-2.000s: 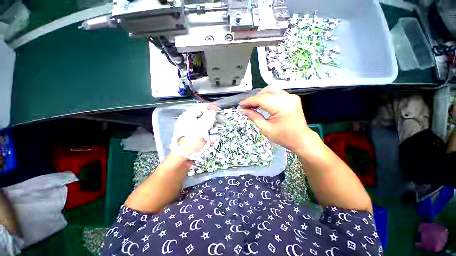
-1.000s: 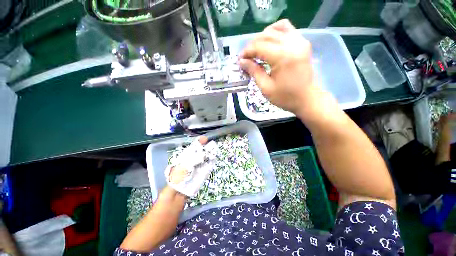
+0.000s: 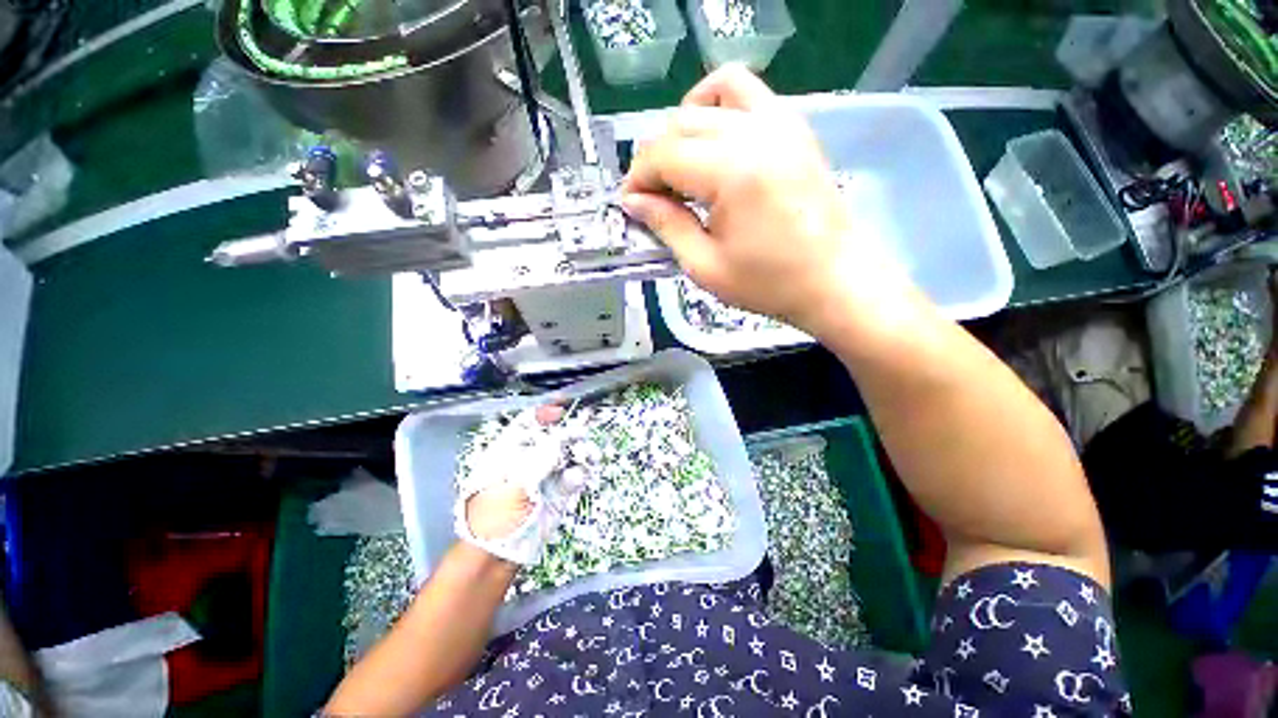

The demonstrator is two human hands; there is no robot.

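Observation:
The silver assembly machine (image 3: 372, 232) stands on a white base on the bench. My bare right hand (image 3: 743, 204) is at the right end of its arm, thumb and fingertips pinched together at the nest (image 3: 600, 218); whether a piece is between them is hidden. My left hand (image 3: 519, 470), in thin white covers, is over the left part of the translucent lap tub (image 3: 750, 519), fingers curled around a few small pieces. The tub is full of loose small white and green pieces (image 3: 652, 484).
A steel bowl feeder (image 3: 407, 119) stands behind the arm. The pale output tub (image 3: 967, 267) is right of the machine, partly behind my right forearm. A small clear tub (image 3: 1058, 211) is further right. A green crate (image 3: 883, 519) flanks the lap tub. Another person's arm (image 3: 1257, 407) shows at the right edge.
My right hand has gone from above the lap tub up to the machine nest and since shifted slightly left in view. My left hand stays at the lap tub. The view has tilted up.

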